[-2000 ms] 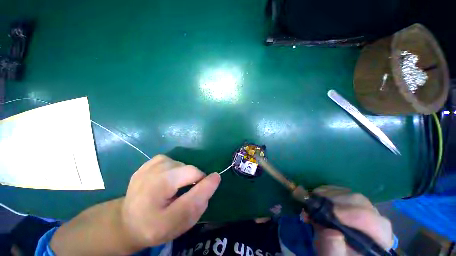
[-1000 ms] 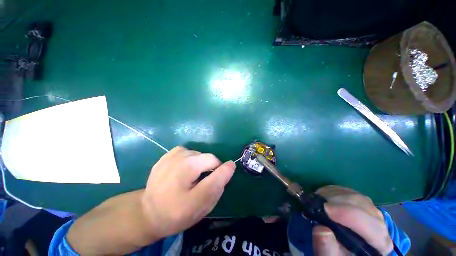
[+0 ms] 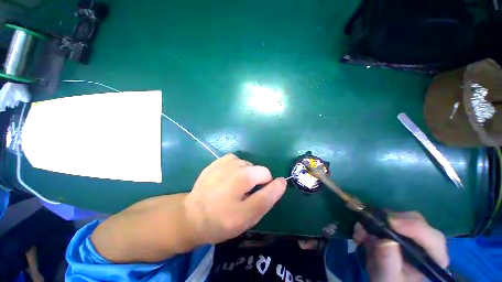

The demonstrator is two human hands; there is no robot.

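Note:
A small round dark module (image 3: 306, 179) with gold and white parts inside lies on the green bench mat. My left hand (image 3: 234, 193) pinches the thin solder wire (image 3: 190, 134) between thumb and finger, and the wire's end reaches the left side of the module. My right hand (image 3: 404, 245) holds the black-handled soldering iron (image 3: 352, 202), whose tip is at the module's upper part. Whether tip and wire touch cannot be told.
White paper (image 3: 99, 137) lies left, with the solder spool (image 3: 19, 53) behind it. Tweezers (image 3: 430, 148) lie right, near the brown pot (image 3: 454, 107). A large black box (image 3: 413, 33) stands at the back right. Cables run along the right edge.
The whole view has shifted, so everything sits further right and the solder spool shows at the left. Both hands keep their holds, with wire and iron still at the module.

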